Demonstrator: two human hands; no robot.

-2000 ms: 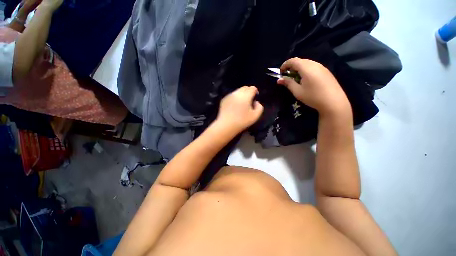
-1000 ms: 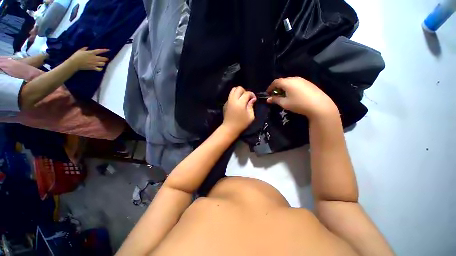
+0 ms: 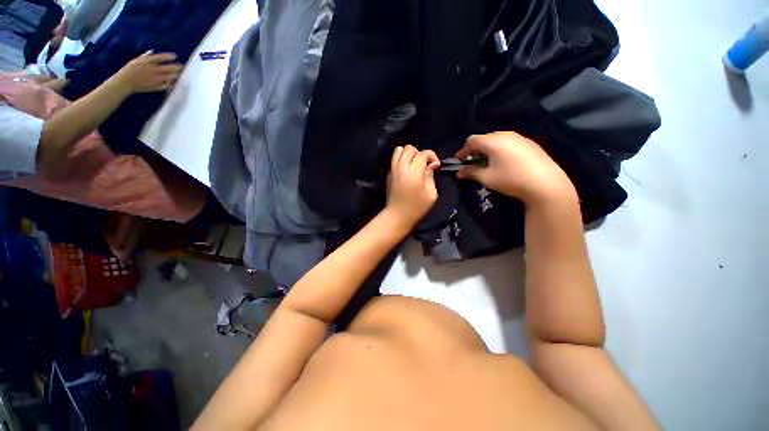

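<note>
A black and grey jacket [image 3: 371, 93] lies spread on the white table, with grey panels at left, shiny black lining at upper right and small white star-like marks near its lower edge. My left hand [image 3: 412, 182] pinches the jacket's cloth near that edge. My right hand [image 3: 511, 167] holds small thread snips [image 3: 462, 162], their blades pointing left and close to my left fingertips. Any thread between them is too fine to tell.
A blue and white cylinder [image 3: 747, 49] stands at the table's [image 3: 674, 278] far right. At left, another person's arm [image 3: 105, 97] rests over navy garments [image 3: 160, 38]. A red plastic crate [image 3: 93, 274] and scraps lie on the grey floor.
Since two seconds ago, my right hand has moved left and down, bringing the snips to my left fingertips. My left hand now pinches cloth. The other person's hand has moved over the navy garments.
</note>
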